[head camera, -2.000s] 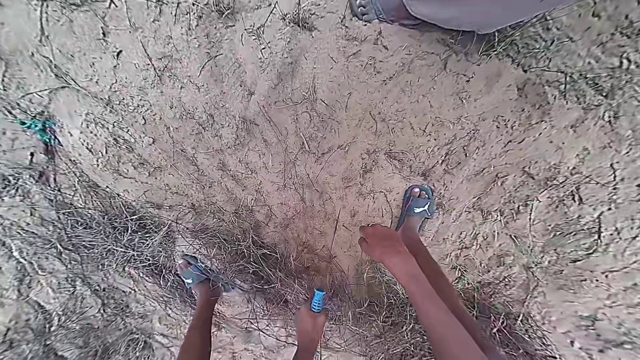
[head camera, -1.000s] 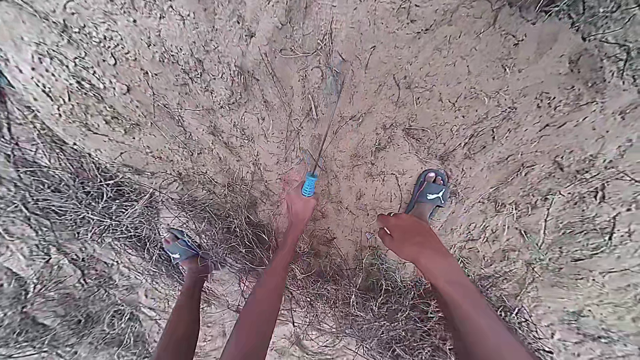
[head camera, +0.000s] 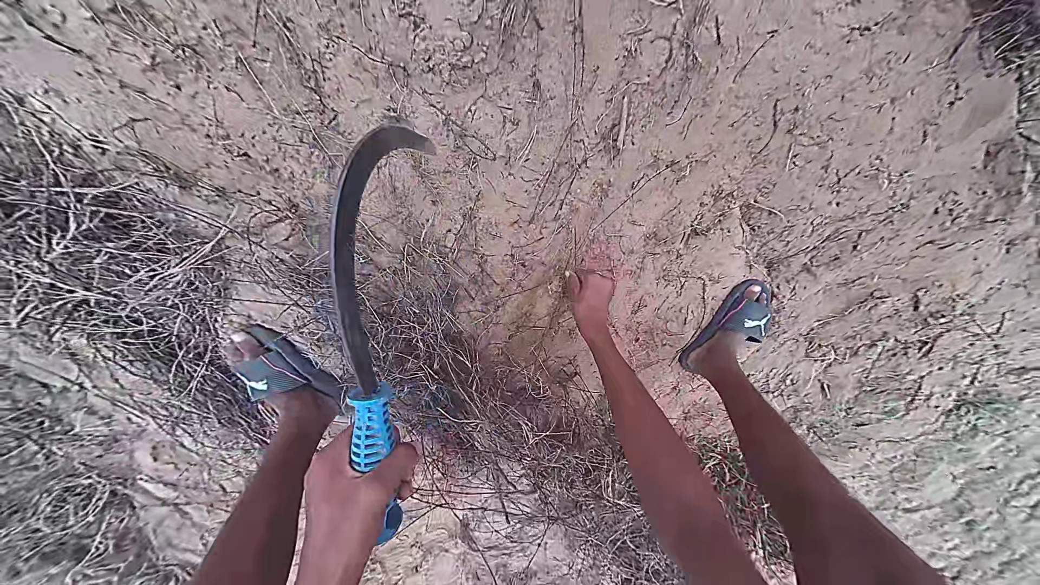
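My left hand (head camera: 357, 479) grips the blue plastic handle of a sickle (head camera: 345, 268) at the lower left. Its dark curved blade points up and hooks to the right at the tip, raised in front of the dry stalks. Near the middle, my right hand (head camera: 592, 292) is down at the sandy ground with its fingers curled. Thin dry stems lie about its fingertips; blur hides whether any are held.
My feet in dark Puma slides stand on either side, the left slide (head camera: 284, 370) beside the sickle, the right slide (head camera: 729, 323) right of my right hand. Heaped dry stalks (head camera: 106, 244) lie at the left and between my feet. Some green grass (head camera: 735, 479) grows at the lower right.
The sickle, reaching forward over the ground one second ago, is now upright at the lower left. My right hand has moved away from the right foot toward the middle ground.
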